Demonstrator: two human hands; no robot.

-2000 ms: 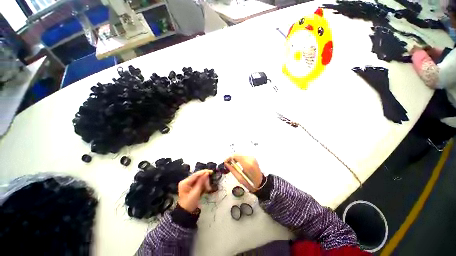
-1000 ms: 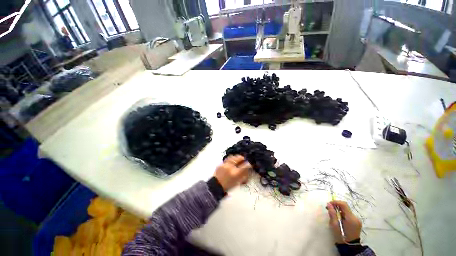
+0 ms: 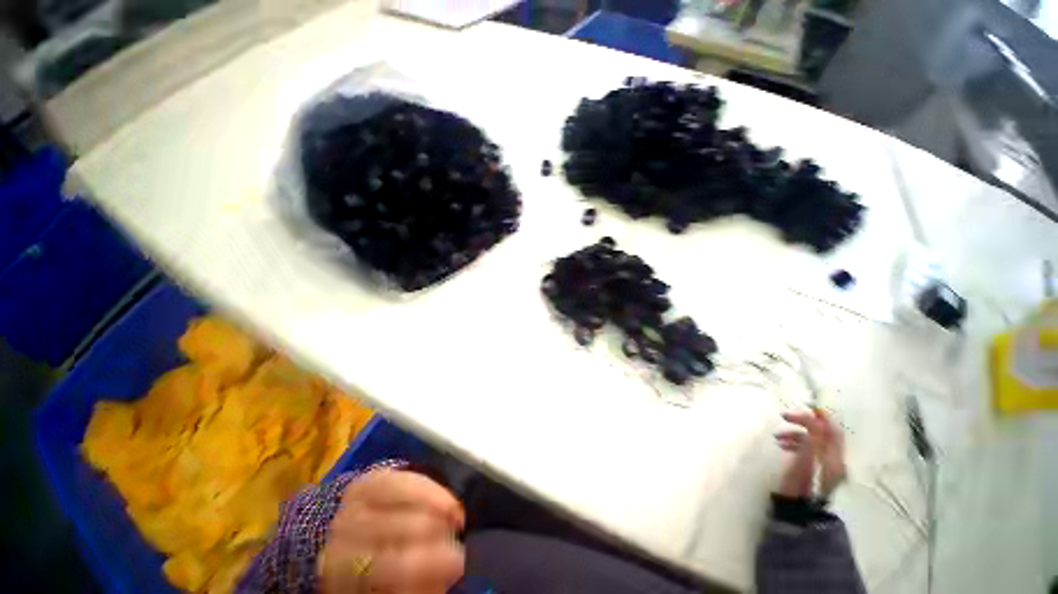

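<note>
The frame is blurred. The working pile of small black loops [image 3: 627, 304] lies mid-table. My left hand [image 3: 395, 534] is low and near, off the table's front edge, with its fingers curled; whether it holds anything does not show. My right hand [image 3: 814, 453] is over the table, right of the pile, fingers pointing away. A small orange-yellow spot shows at its fingertips, but I cannot make out the pen-shaped tool. Thin dark thread ends [image 3: 780, 369] lie between the pile and my right hand.
A larger black loop pile [image 3: 685, 157] lies farther back, with a few single loops around it. Bagged loops [image 3: 406, 186] sit left. A black adapter [image 3: 940, 305], dark snips [image 3: 918, 429] and a yellow fan [image 3: 1026, 362] are right. A blue bin holds yellow-orange material [image 3: 220, 429] below the left edge.
My left hand has left the working pile and come down past the table's front edge. My right hand is still right of the pile. The view has shifted, showing more of the blue bin.
</note>
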